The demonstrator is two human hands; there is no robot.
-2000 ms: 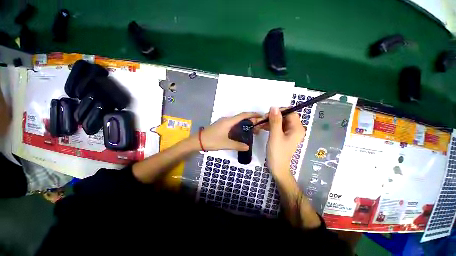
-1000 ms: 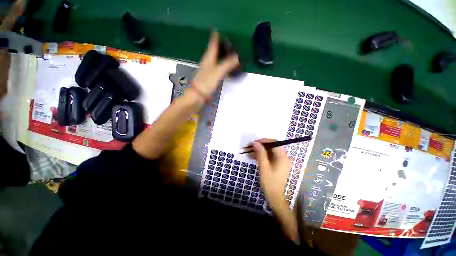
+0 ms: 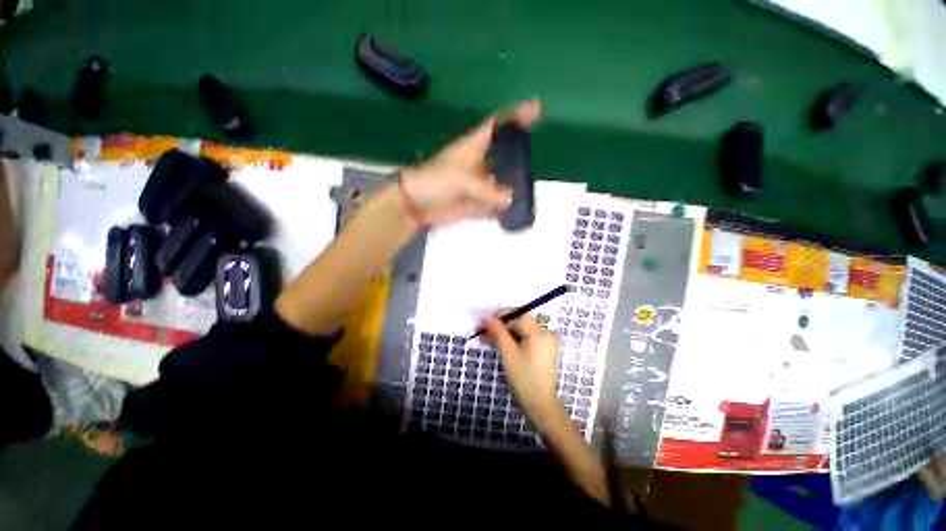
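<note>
My left hand (image 3: pixel 462 185) is shut on a black plastic housing (image 3: pixel 512 176), held upright over the top edge of the label sheet (image 3: pixel 482 249) by the green belt. My right hand (image 3: pixel 524 353) holds the dark tweezers (image 3: pixel 534 306) like a pen. Their tip is at the top row of small dark labels on the sheet; whether a label is on the tip, I cannot tell. Blank white backing shows above that row. The second label sheet (image 3: pixel 593 249), with columns of dark labels, shows to the right of it.
A pile of black housings (image 3: pixel 192 244) lies at left on the printed work board (image 3: pixel 88 207). Several housings are scattered on the green conveyor belt (image 3: pixel 581 52). Grey panels (image 3: pixel 643 311) flank the sheets. At far right, a hand at the edge touches another label sheet (image 3: pixel 882 425).
My left hand has come back from the belt with a housing over the sheet. The tweezers' tip has moved left to the label row. Belt housings have shifted. A sheet at far right has moved.
</note>
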